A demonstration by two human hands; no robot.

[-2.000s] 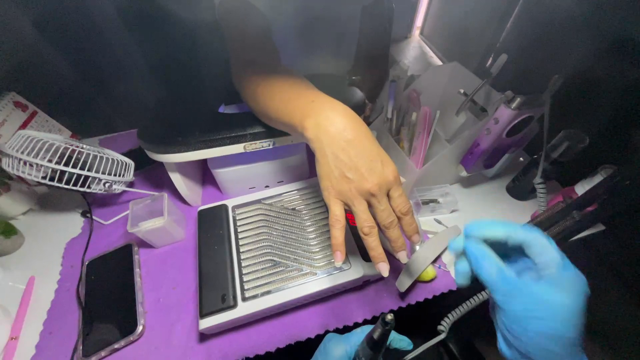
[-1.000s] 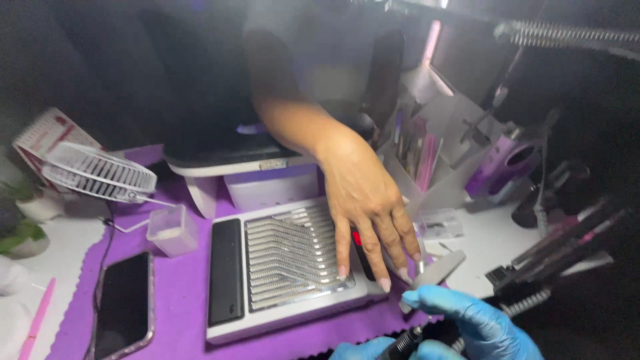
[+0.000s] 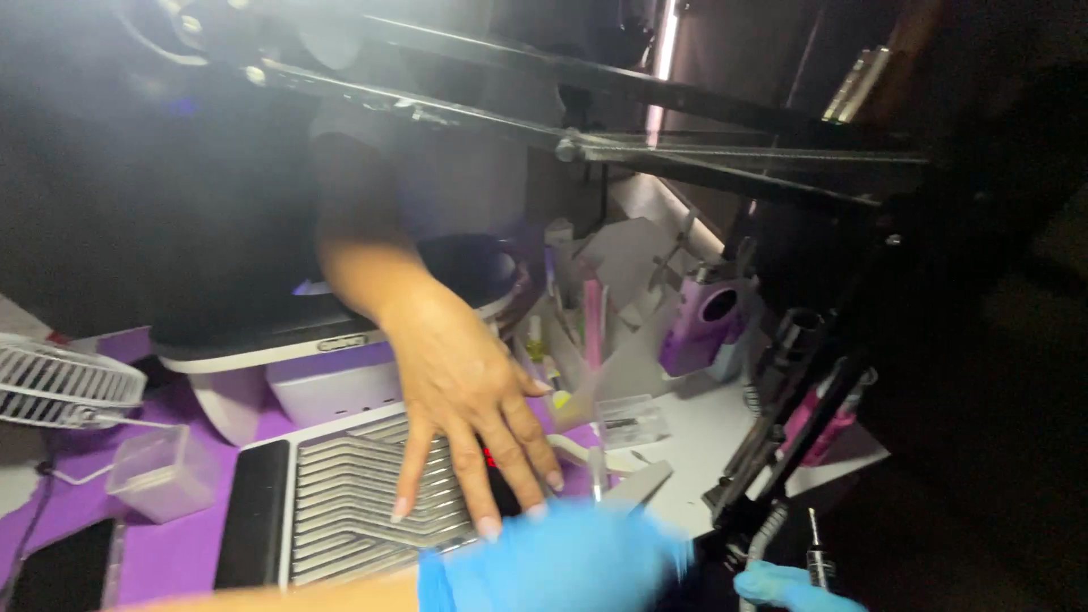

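My left hand (image 3: 561,557), in a blue glove and blurred, reaches in from the lower left below another person's fingertips; its fingers and grip are unclear. At the lower right, my gloved right hand (image 3: 795,586) holds a nail drill handpiece (image 3: 818,561) with its bit pointing up. The other person's bare hand (image 3: 463,365) rests palm down with fingers spread over a nail dust collector (image 3: 365,493) with a metal grille. A grey nail file (image 3: 642,486) lies to the right of those fingers, partly behind my left glove.
A white fan (image 3: 68,382), a clear cup (image 3: 161,476) and a phone (image 3: 64,569) are at left. A tool organizer (image 3: 586,323), a purple drill control unit (image 3: 701,323) and a pink bottle (image 3: 820,425) stand at right. Black lamp arms (image 3: 722,170) cross above.
The handpiece, in my left hand two seconds ago, is now in my right. The nail file, then in my right hand, lies on the table. My left arm now extends further in. The view has shifted.
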